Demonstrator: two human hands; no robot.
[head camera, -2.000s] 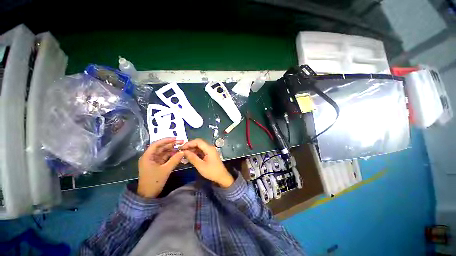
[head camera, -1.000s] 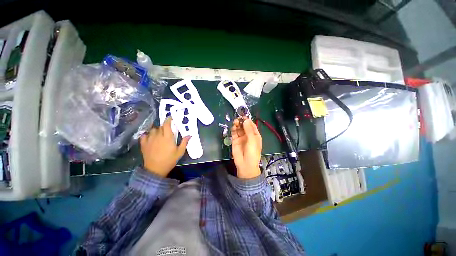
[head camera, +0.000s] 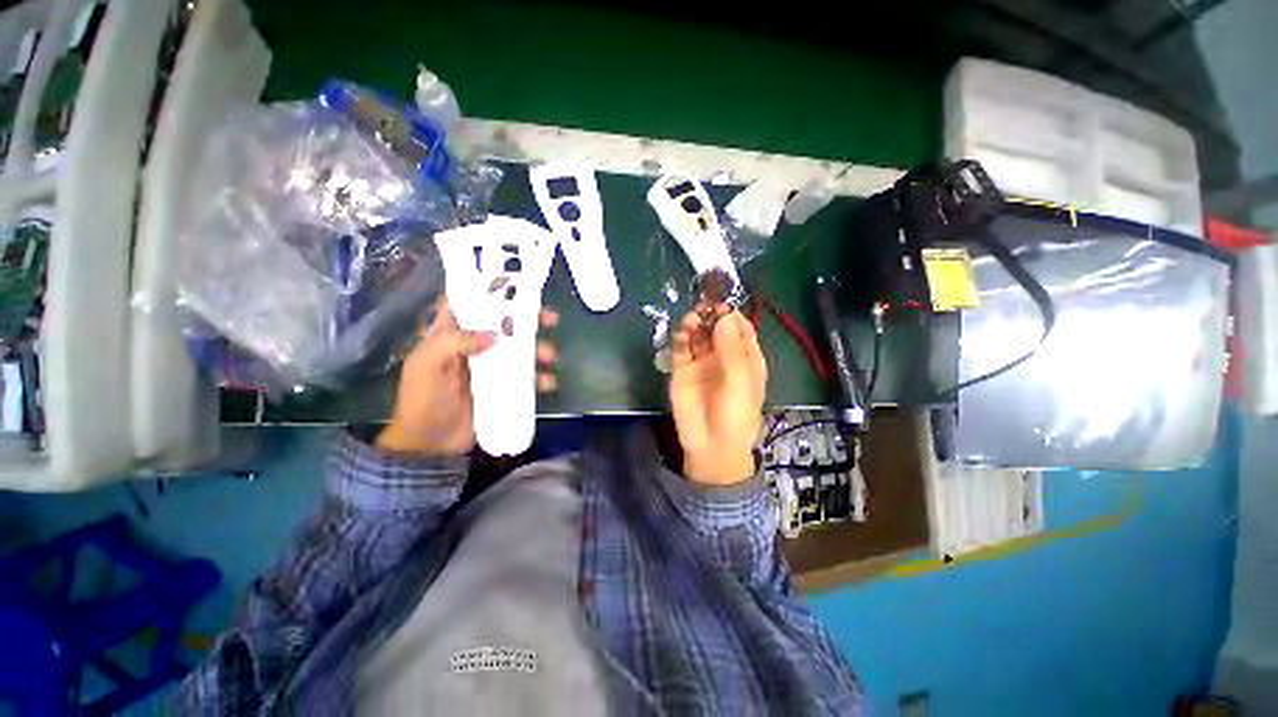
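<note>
My left hand (head camera: 437, 376) holds a white housing half (head camera: 505, 395) upright in front of me, thumb on its face and fingers behind it. It has a window and dark round holes at its wide head. My right hand (head camera: 720, 392) is raised over the mat's front edge, its fingertips closed around a small dark round part (head camera: 716, 290). A second housing half (head camera: 578, 235) lies on the mat behind my left hand. A third housing half (head camera: 690, 224) lies behind my right hand, its lower end hidden by the round part and fingers.
A large plastic bag (head camera: 301, 266) lies left, beside foam trays (head camera: 112, 280). Red-handled pliers (head camera: 793, 331), a black cylindrical tool (head camera: 841, 350) and a black soldering station (head camera: 911, 238) are right. A carton of units (head camera: 890, 490) sits below the bench edge. A dropper bottle (head camera: 437, 98) stands behind.
My left hand has picked up a housing half from the mat and holds it. My right hand has gone from working together with the left to holding the round part apart at the right.
</note>
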